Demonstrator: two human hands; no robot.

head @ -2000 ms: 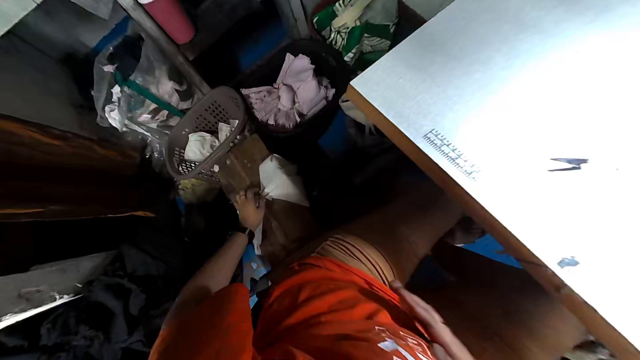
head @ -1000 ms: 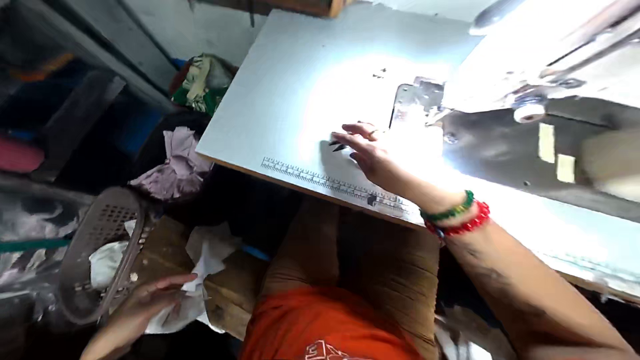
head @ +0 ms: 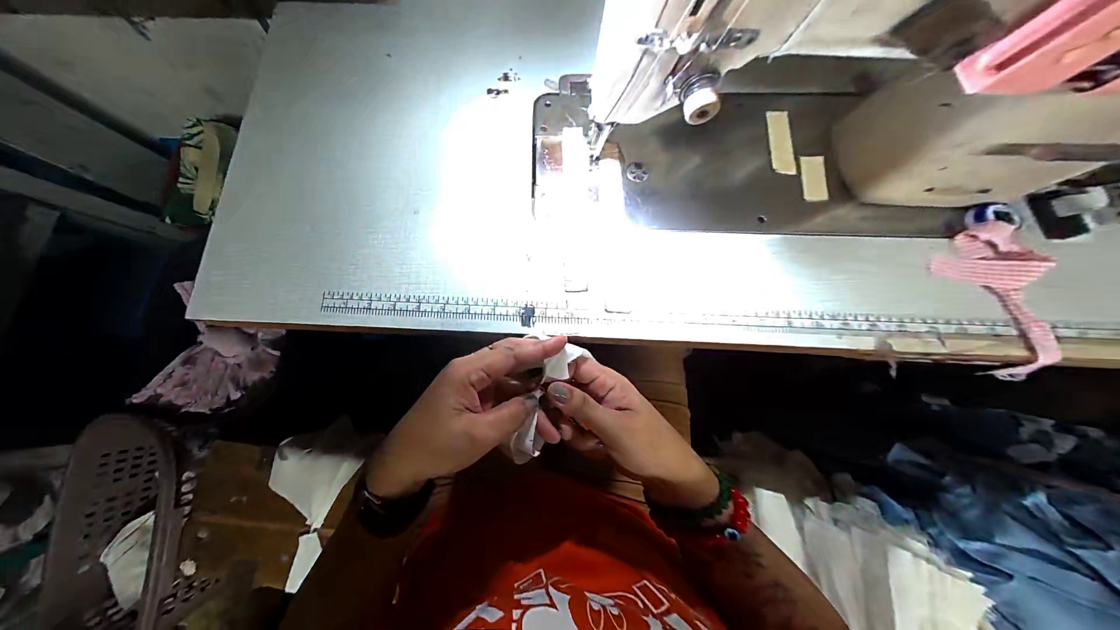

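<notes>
A small piece of white fabric [head: 527, 437] is pinched between both hands, just in front of the table edge and above the lap. My left hand [head: 464, 411] grips it from the left with thumb and fingers. From the right, my right hand [head: 617, 420] holds it too, its thumb near the left fingertips. Whether a small tool is also within the fingers cannot be told. Beyond the hands stands a sewing machine [head: 665, 61] with its lamp lit over the needle plate. A printed measuring scale [head: 420, 305] runs along the front of the white table [head: 350, 175].
A pink striped fabric strip [head: 1006, 271] hangs over the table edge at right. White cloth pieces [head: 840, 551] and blue fabric [head: 1032, 534] lie low on the right. On the left are a perforated plastic basket [head: 114, 490], white fabric [head: 315, 472] and pink cloth [head: 210, 367].
My left hand has moved from the white cloth at the lower left to the middle. My right hand has left the tabletop and now meets it. The view has swung right.
</notes>
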